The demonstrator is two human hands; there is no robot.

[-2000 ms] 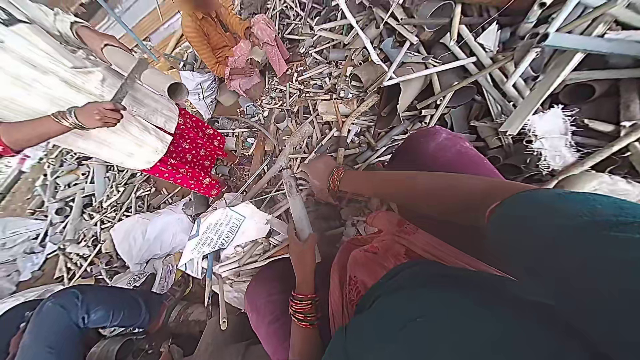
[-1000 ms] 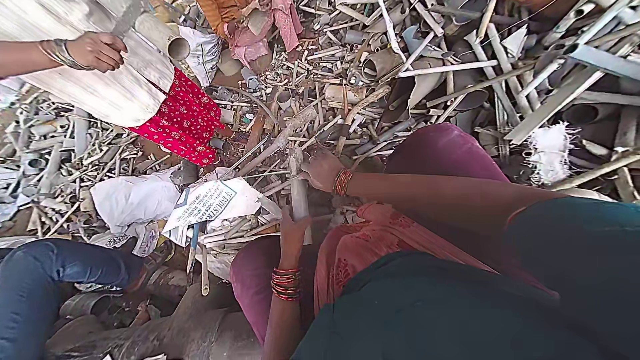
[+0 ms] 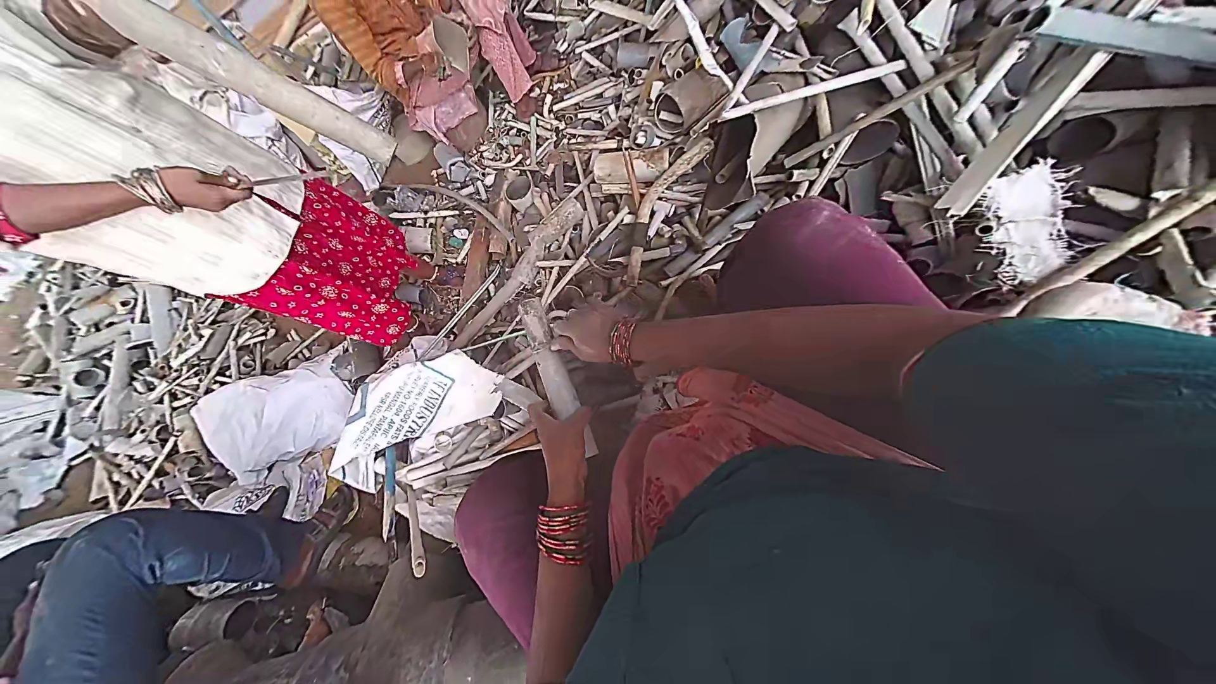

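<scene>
The view is turned sideways, with my body at the right and bottom. A grey, dirt-streaked pipe piece (image 3: pixel 556 375) lies between my hands. My left hand (image 3: pixel 562 432), with red bangles at its wrist, grips the pipe's lower end in the picture. A flat pale strip (image 3: pixel 518 393) meets this hand; whether I hold it cannot be told. My right hand (image 3: pixel 591 332) has bent fingers against the pipe's side near its upper end; its grip is partly hidden. Around both hands are scrap pipes and sticks, with a printed white sack (image 3: pixel 418 408) close to my left hand.
Heaps of cut pipes (image 3: pixel 684 100) spread over the ground. A person in a white garment and red skirt (image 3: pixel 356 271) stands near, holding a thin blade-like tool (image 3: pixel 280 180) and a long pipe (image 3: pixel 275 90). Another person's denim-clad leg (image 3: pixel 161 551) is at lower left; a person in orange (image 3: pixel 366 38) sits beyond.
The standing person's tool hand has moved lower, and the tool now lies level in the picture. My hands stay at the pipe, which has tilted since one second ago.
</scene>
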